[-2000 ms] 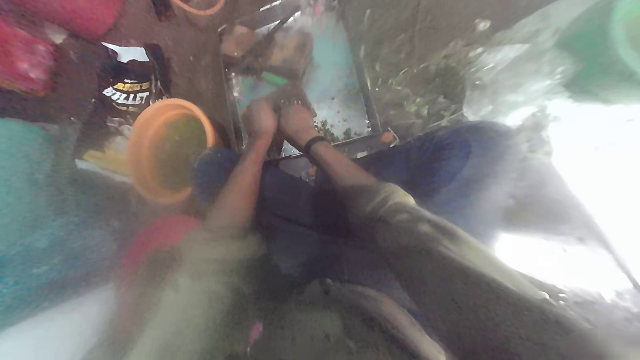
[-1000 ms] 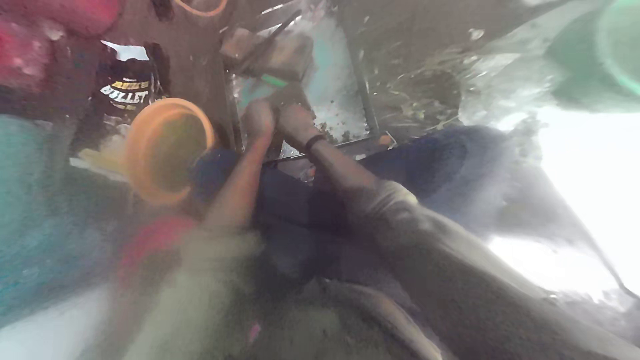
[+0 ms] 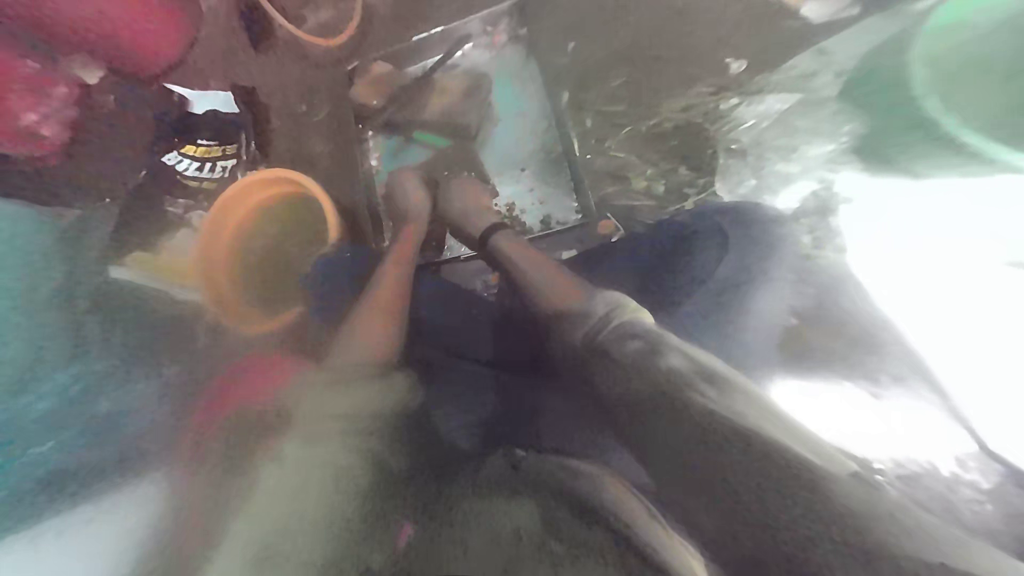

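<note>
My left hand (image 3: 408,196) and my right hand (image 3: 466,204), the right with a dark band at its wrist, are side by side over the near part of a dark-framed tray (image 3: 572,156). Between and just beyond them is a brown, blurred thing (image 3: 460,160); whether either hand grips it cannot be made out. Past the hands, brown block-like pieces (image 3: 456,100) lie in the tray beside a small green item (image 3: 430,140). Dark crumbs (image 3: 520,216) are scattered on the tray's pale surface, right of my right hand. The view is hazy and finger detail is lost.
An orange plastic tub (image 3: 212,256) stands left of my left forearm, in front of a black printed bag (image 3: 200,144). Red objects (image 3: 120,32) lie at the upper left. A green round container (image 3: 920,88) is at the upper right. My knees in blue trousers flank the tray's near edge.
</note>
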